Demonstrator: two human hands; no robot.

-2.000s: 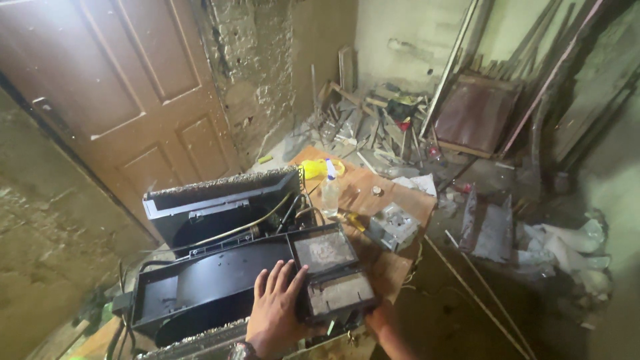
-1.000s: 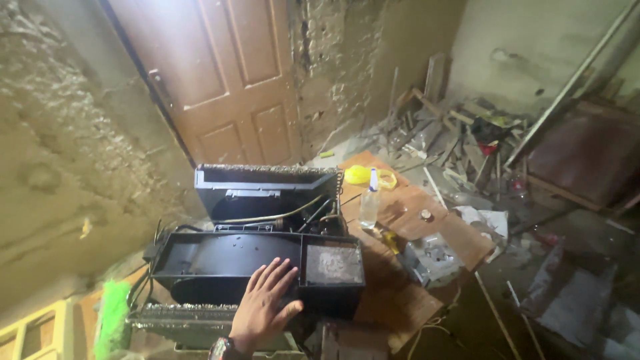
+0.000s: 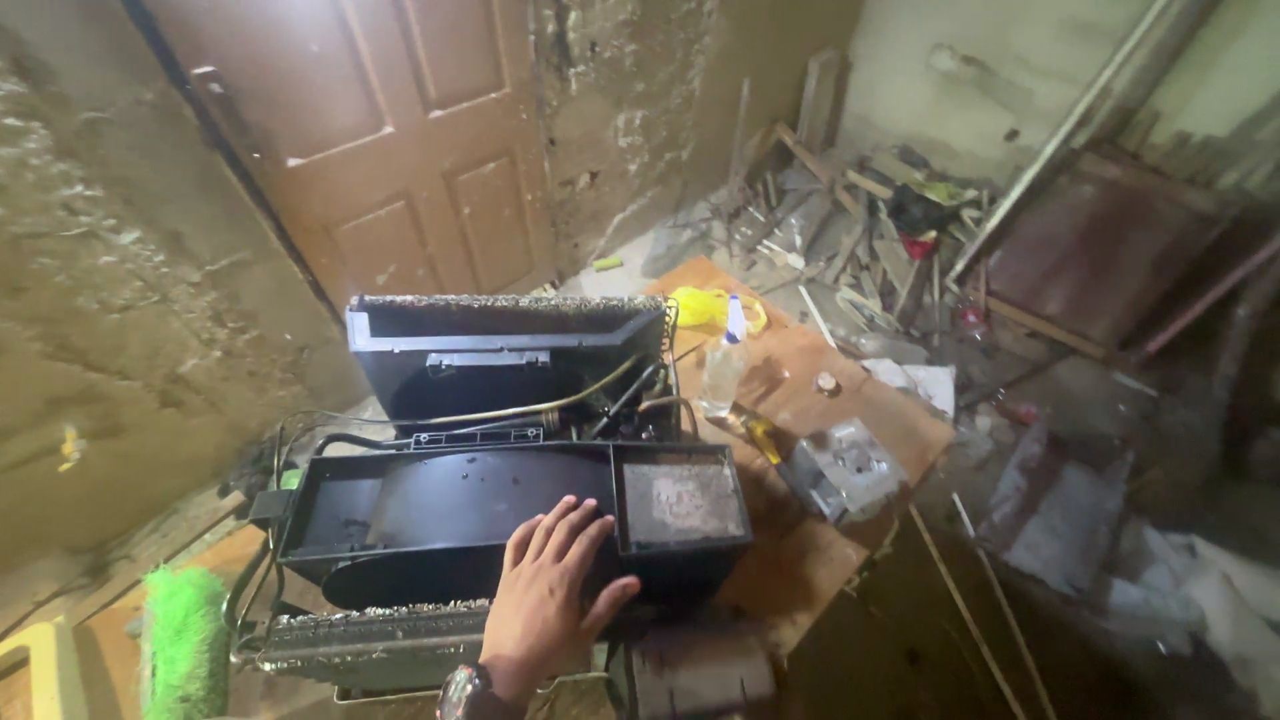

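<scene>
My left hand [image 3: 552,590], with a watch on its wrist, lies palm down on the near edge of a black plastic housing [image 3: 450,500], its fingers apart and gripping nothing. The housing is a long open-topped tray with a shallow curved middle and a square compartment at its right end holding a grey, worn panel [image 3: 683,500]. Behind it stands a black casing [image 3: 500,345] with a finned coil along its top, with tubes and cables between the two. Another finned coil [image 3: 370,635] lies along the near side. My right hand is out of view.
On the wooden board [image 3: 880,410] are a spray bottle [image 3: 722,375], a yellow bag [image 3: 700,307], a yellow-handled tool [image 3: 760,437] and a grey metal box [image 3: 848,468]. A green brush [image 3: 186,640] is at lower left. Scrap wood [image 3: 850,220] lies beyond; a brown door [image 3: 400,150] stands behind.
My right hand, at the housing's right end two seconds ago, has left the view. My left hand stays on the housing. The view has shifted.
</scene>
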